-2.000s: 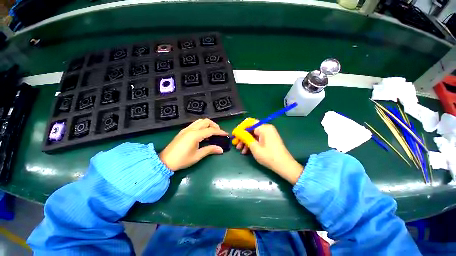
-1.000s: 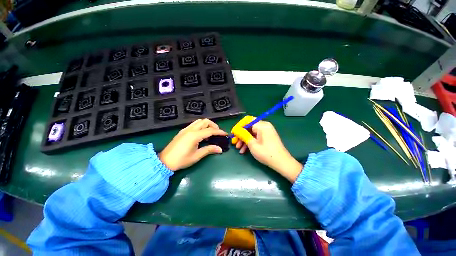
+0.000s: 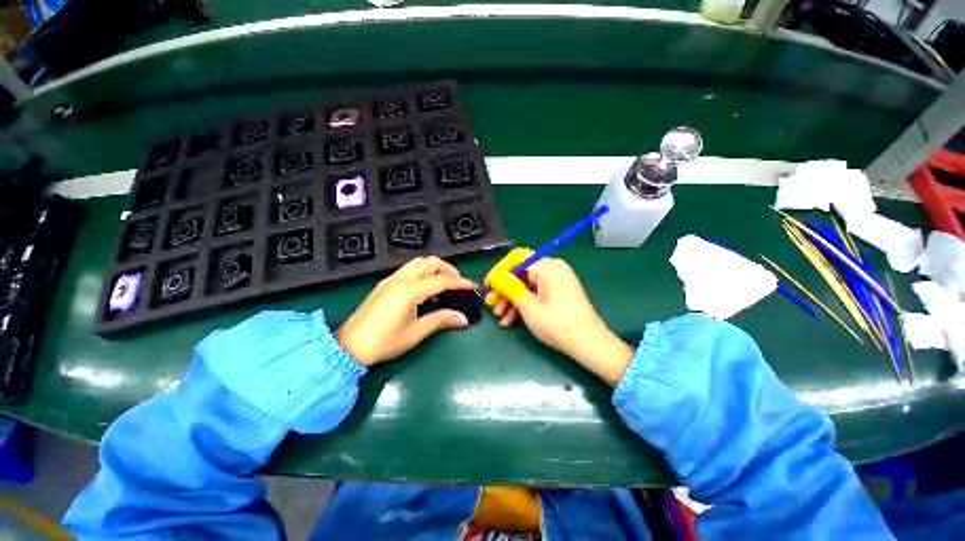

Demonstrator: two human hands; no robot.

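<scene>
My left hand is bare and holds a small black module between thumb and fingers, low over the green bench. My right hand, with yellow finger cots on its fingers, grips a blue swab stick. The stick's lower end is at the module's right edge; its upper end points up and right towards the bottle. The fingers partly hide the module and the stick's tip. Whether the tip touches the module is hard to tell.
A black foam tray with modules lies at upper left. A white dispenser bottle, lid flipped open, stands right of it. A flat white wipe, a swab pile and crumpled wipes lie right. Black stacked trays stand far left.
The view has shifted slightly, so the bench things sit a little differently in the picture. Both hands keep their grips near the same place; the swab stick's angle has changed slightly.
</scene>
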